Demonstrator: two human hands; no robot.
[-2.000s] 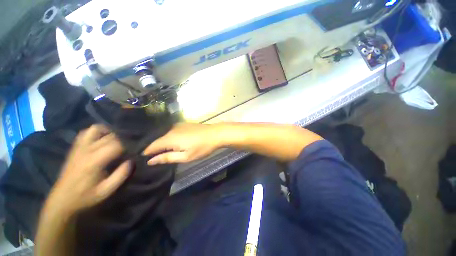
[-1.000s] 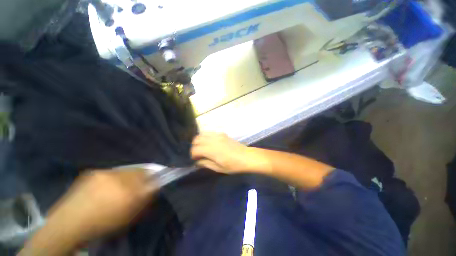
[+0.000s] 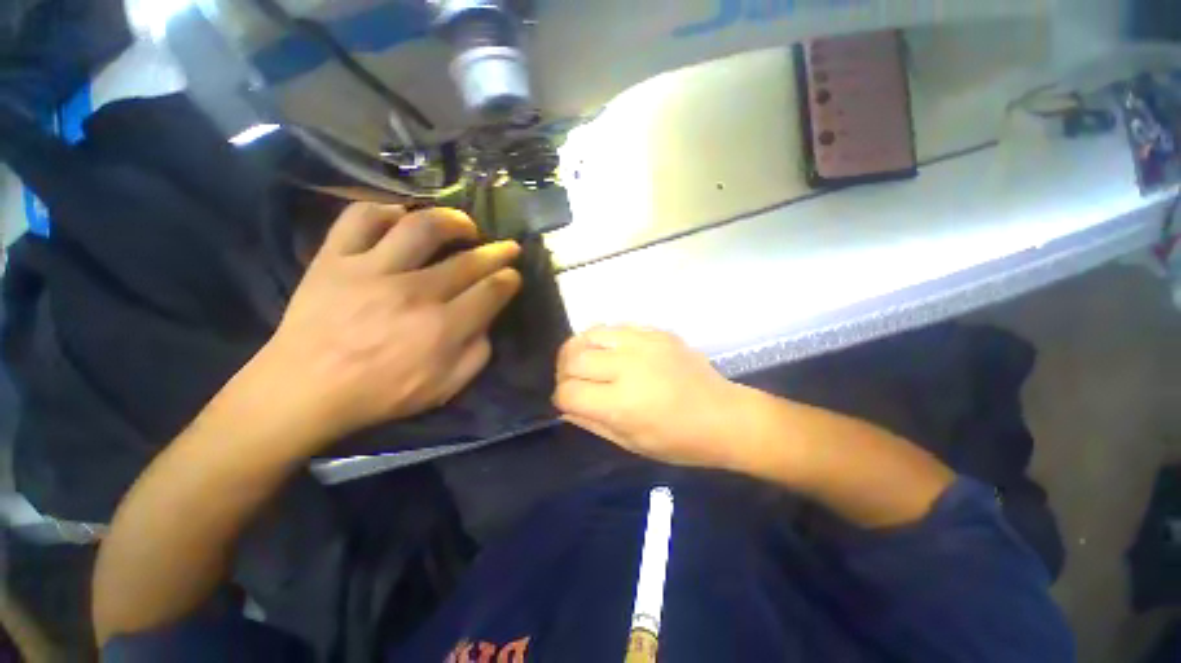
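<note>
A black garment piece (image 3: 143, 272) lies on the sewing table left of the needle and runs under the lit presser foot area (image 3: 499, 194). My left hand (image 3: 389, 311) lies on the cloth, its fingertips just in front of the foot, pressing the cloth. My right hand (image 3: 641, 389) is at the table's front edge, its fingers curled on the cloth's right edge. The needle itself cannot be made out.
The sewing machine head (image 3: 648, 65) spans the top. A smartphone (image 3: 860, 110) lies on the machine bed (image 3: 699, 168). Small dark tools (image 3: 1081, 117) and a parts tray (image 3: 1150, 130) are at far right. A white cigarette (image 3: 653, 557) sticks up at bottom centre. Dark cloth (image 3: 945, 389) is at lower right.
The view has moved closer to the machine. My left hand has moved from the lower left up to the presser foot and rests on the cloth. My right hand stays at the cloth's edge.
</note>
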